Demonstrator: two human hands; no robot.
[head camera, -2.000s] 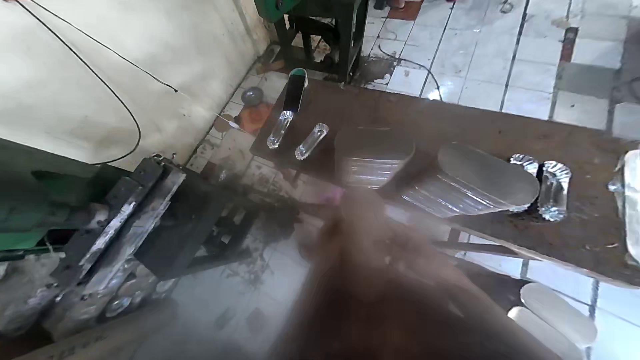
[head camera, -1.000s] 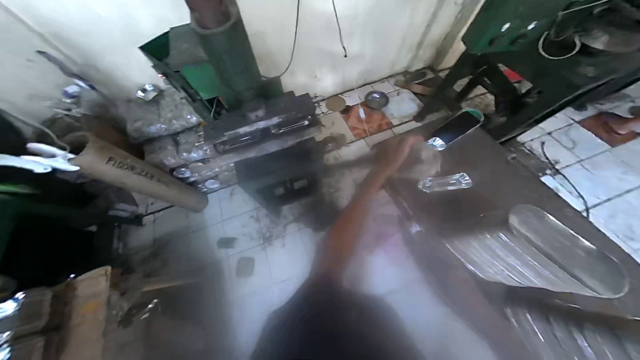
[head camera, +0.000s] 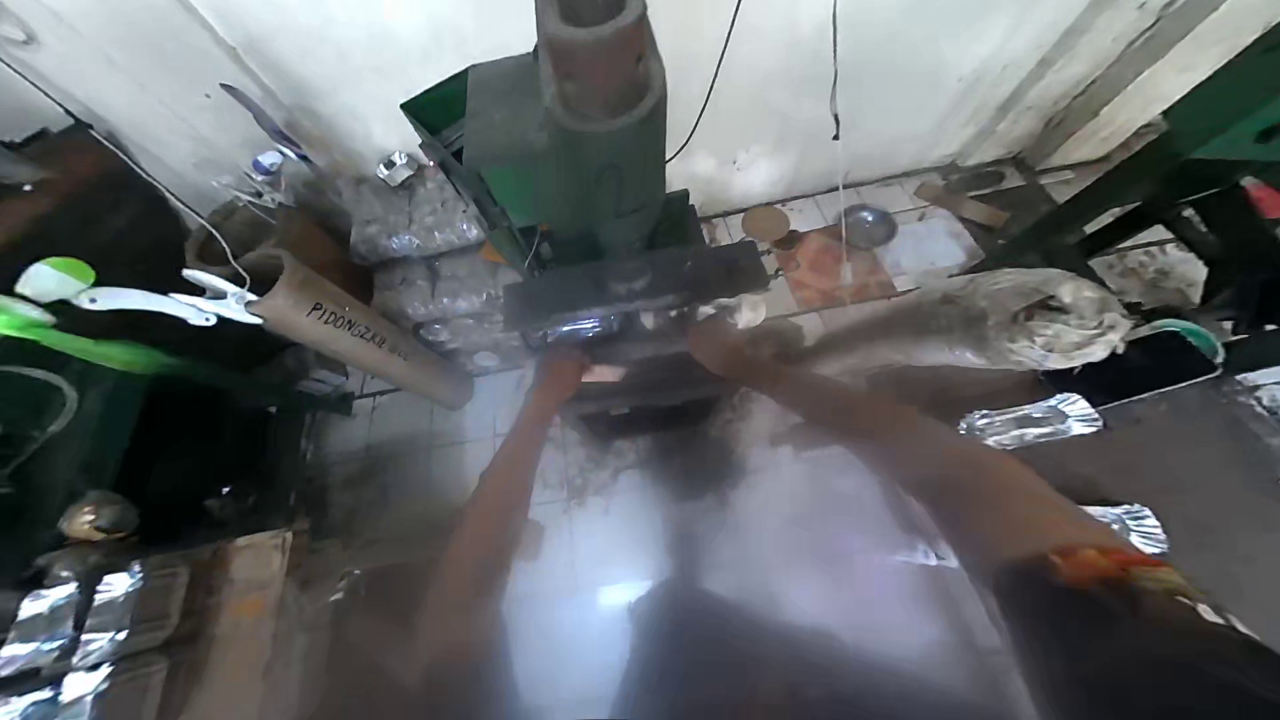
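A green press machine (head camera: 600, 200) stands at the wall, its dark metal die block (head camera: 640, 285) facing me. My left hand (head camera: 565, 372) is at the left front of the die, close to a shiny foil piece (head camera: 580, 328); its fingers are blurred. At the die's right side is my right hand (head camera: 722, 350), near a pale round thing (head camera: 745, 310). Whether either hand grips anything is unclear. On the brown table at right lie foil trays, one of them a long fluted foil tray (head camera: 1032, 420).
A cardboard tube (head camera: 360, 340) leans at left, by stacked plastic bags of foil pieces (head camera: 420, 230). A wrapped roll (head camera: 960, 320) lies at right, beside a dark open container (head camera: 1140, 365). More foil trays (head camera: 110, 610) sit at lower left. A metal bowl (head camera: 868, 227) is on the floor.
The view has swung left from the table to the press. My right hand, at the table's corner a second ago, is now at the die; my left hand has come into view there.
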